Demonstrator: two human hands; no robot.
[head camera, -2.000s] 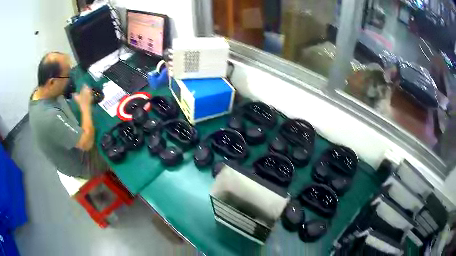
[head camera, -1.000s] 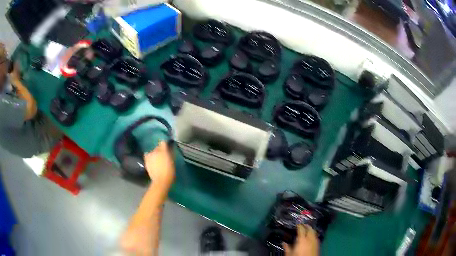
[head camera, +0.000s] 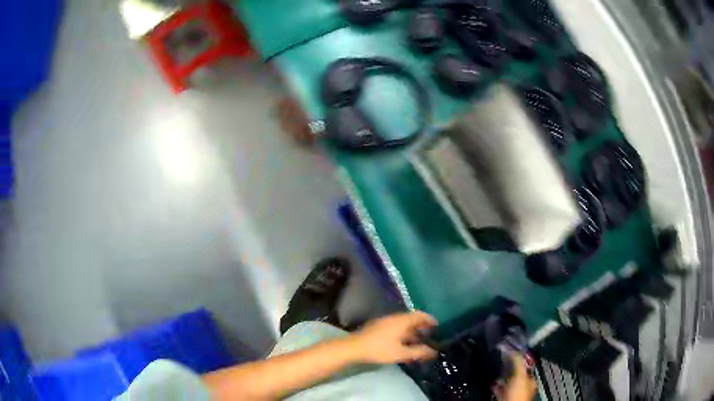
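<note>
A dark, partly glossy bundle (head camera: 477, 341) lies low at the mat's near edge. It is blurred; I cannot tell whether it is headphones, a base or both. My left hand (head camera: 401, 338) is at its left side, fingers apart, with nothing seen in it. My right hand (head camera: 517, 381), partly cut off by the lower edge, grips its right side. Black headphones (head camera: 352, 129) lie flat on the green mat near the bench edge. An open box with pale inner walls (head camera: 509, 168) stands beside them.
More headphones (head camera: 618, 180) stand along the window side. Dark boxes with pale edges (head camera: 587, 345) stand in a row at lower right. A red stool (head camera: 196, 39) and blue crates (head camera: 156, 352) are on the floor. My foot (head camera: 319, 290) is beside the bench.
My left hand has let go of the headphones on the mat and moved to the dark bundle by my right hand. The view has turned down towards the floor and near bench edge.
</note>
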